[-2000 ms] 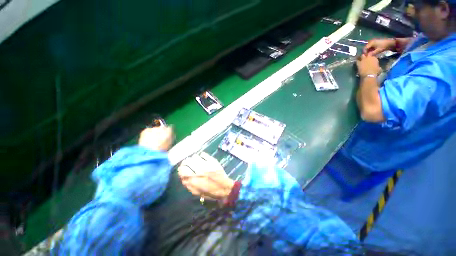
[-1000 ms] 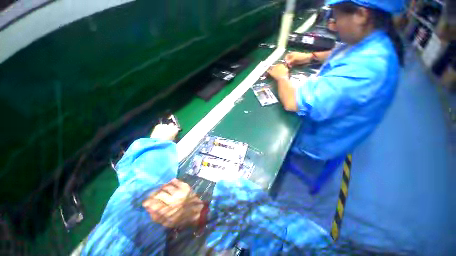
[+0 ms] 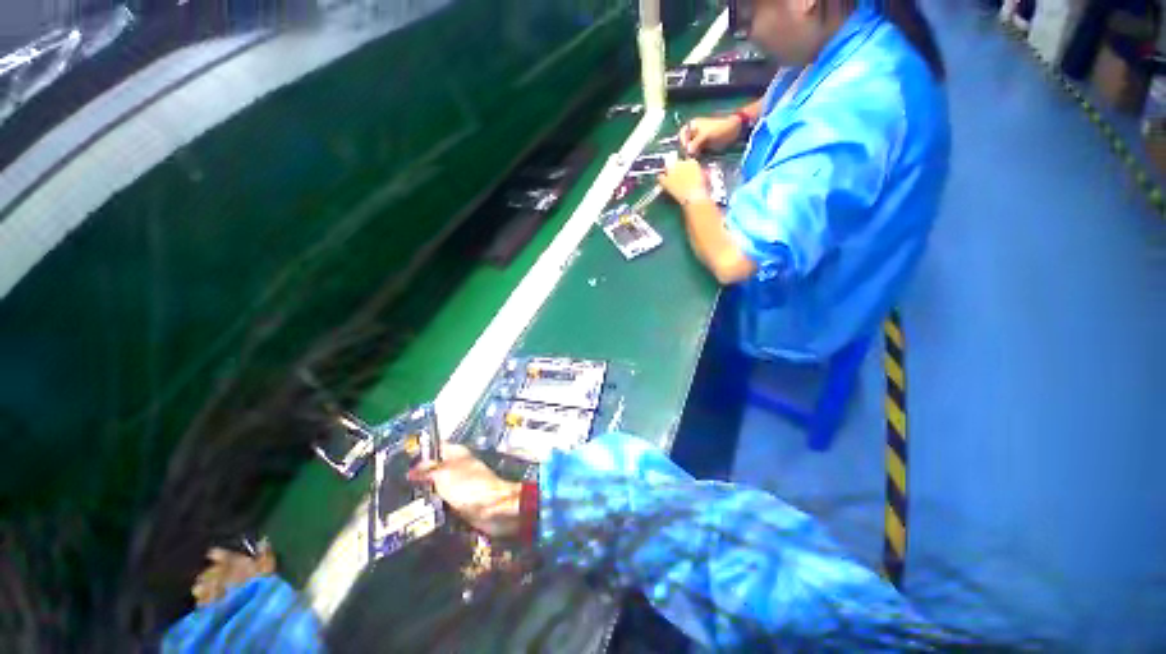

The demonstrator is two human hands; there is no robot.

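My right hand (image 3: 476, 492), with a red band at the wrist, grips the right edge of an open phone unit (image 3: 407, 488). The unit is dark inside with an orange spot and a pale lower end, and is tilted over the white strip. My left hand (image 3: 233, 572) is small and blurred at the lower left over the green belt. A shiny bit shows at its fingertips; whether it is held is unclear. Another phone unit (image 3: 343, 445) lies on the belt just left of the gripped one.
Two phone units (image 3: 560, 383) lie side by side on the bench mat (image 3: 652, 307). Small coppery parts (image 3: 492, 569) lie below my right hand. A dark pad (image 3: 540, 205) is on the belt. A person in a blue smock (image 3: 831, 192) works at the upper right beside another unit (image 3: 630, 234).
The view has turned. My right hand now grips a phone unit in front of me, where it showed none before. My left hand has moved down and left along the belt.
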